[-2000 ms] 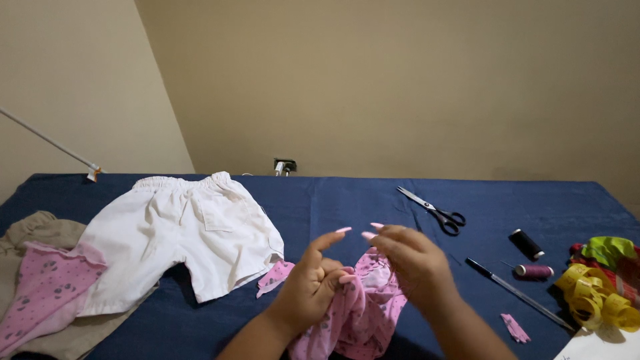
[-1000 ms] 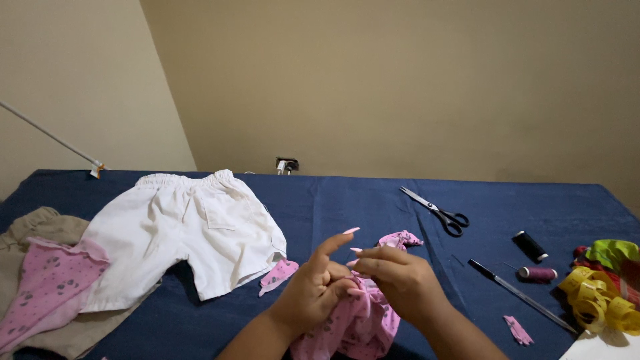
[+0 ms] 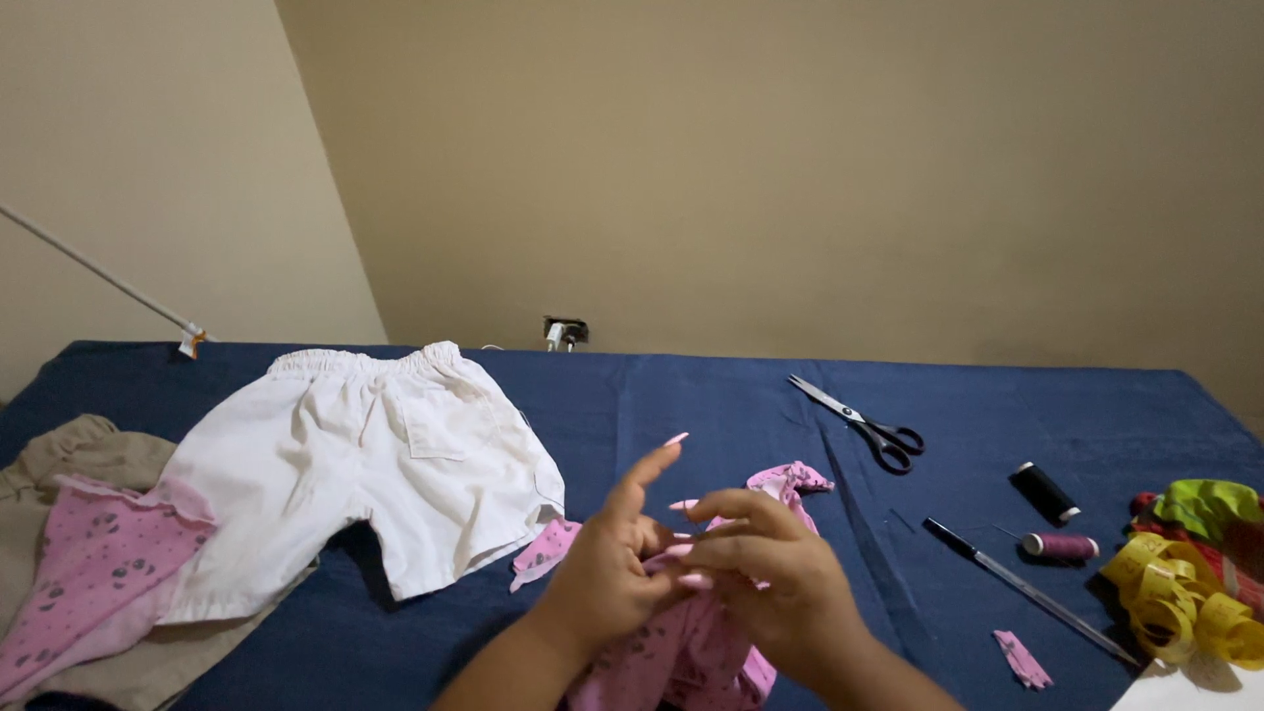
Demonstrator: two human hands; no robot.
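Observation:
Pink printed fabric hangs bunched below my hands at the front of the table. My left hand pinches it between thumb and fingers, its index finger raised. Close against it, my right hand has its fingertips on the same fabric. Whether a needle is between the fingertips cannot be seen. White shorts with a gathered waistband lie flat to the left. A small pink scrap sits between the shorts and my left hand.
Scissors, a black thread spool, a purple spool, a pen and a yellow measuring tape lie to the right on the blue cloth. Pink printed fabric and beige cloth lie at left.
From two seconds ago, my right hand has come closer to my left, and their fingertips now meet at the fabric. A gathered end of the fabric shows beyond my right hand.

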